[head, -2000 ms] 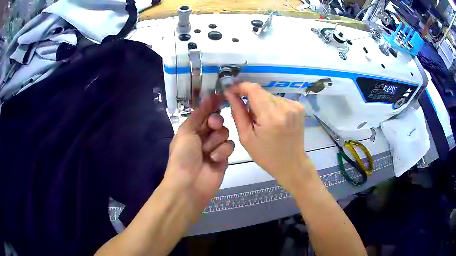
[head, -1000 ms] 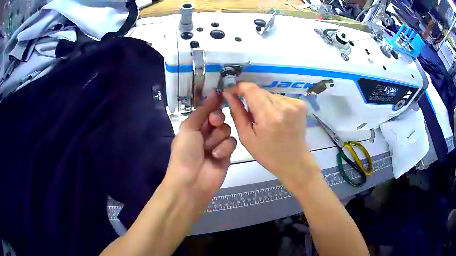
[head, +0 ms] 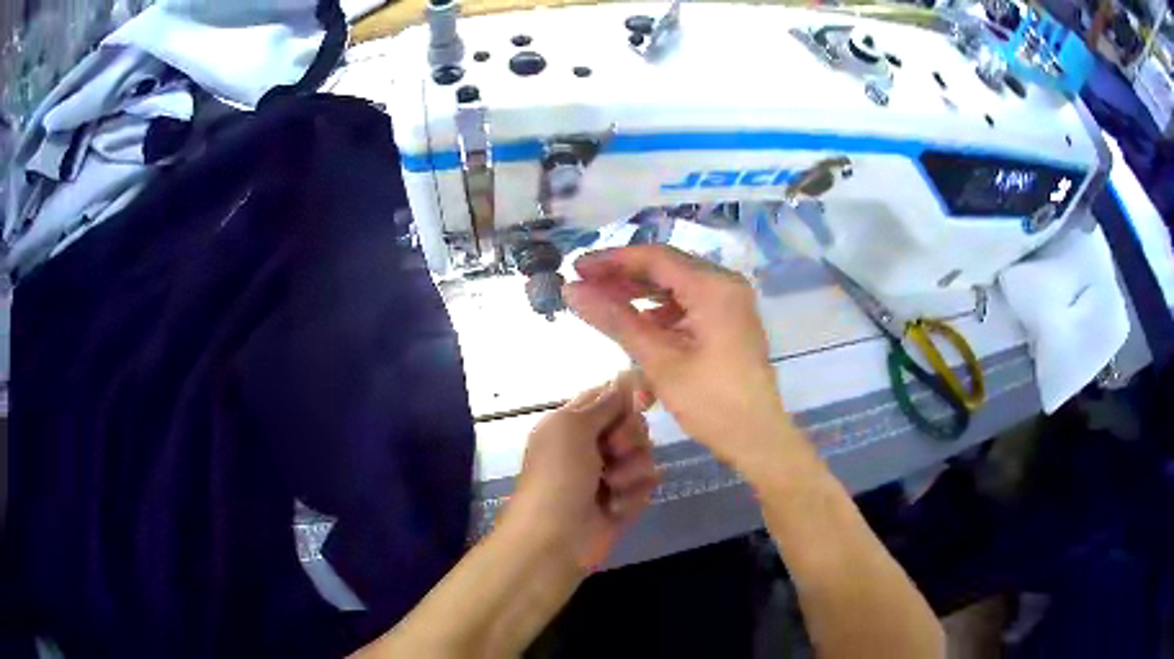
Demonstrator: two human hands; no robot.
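The white sewing machine arm [head: 760,116] with a blue stripe runs across the view. A metal part [head: 564,167] sits on its front, and a dark round knob [head: 543,277] shows below it. My right hand [head: 689,335] is just right of that knob, thumb and forefinger brought together. My left hand [head: 595,466] is lower, over the table's front part, fingers curled and thumb near the forefinger. No thread can be made out at either hand's fingertips. The navy garment panel [head: 245,373] lies left of the needle area.
Scissors [head: 933,373] with green and yellow handles lie right of my right hand. A white cloth [head: 1066,322] is at the table's right end. Grey pieces with black edges [head: 97,142] are heaped at the far left. The blue thread stand [head: 1049,52] is behind the arm's right end.
My left hand has moved down and right, away from the front of the machine arm. My right hand is slightly lower in view, its fingertips off the upper metal part. The view has shifted slightly.
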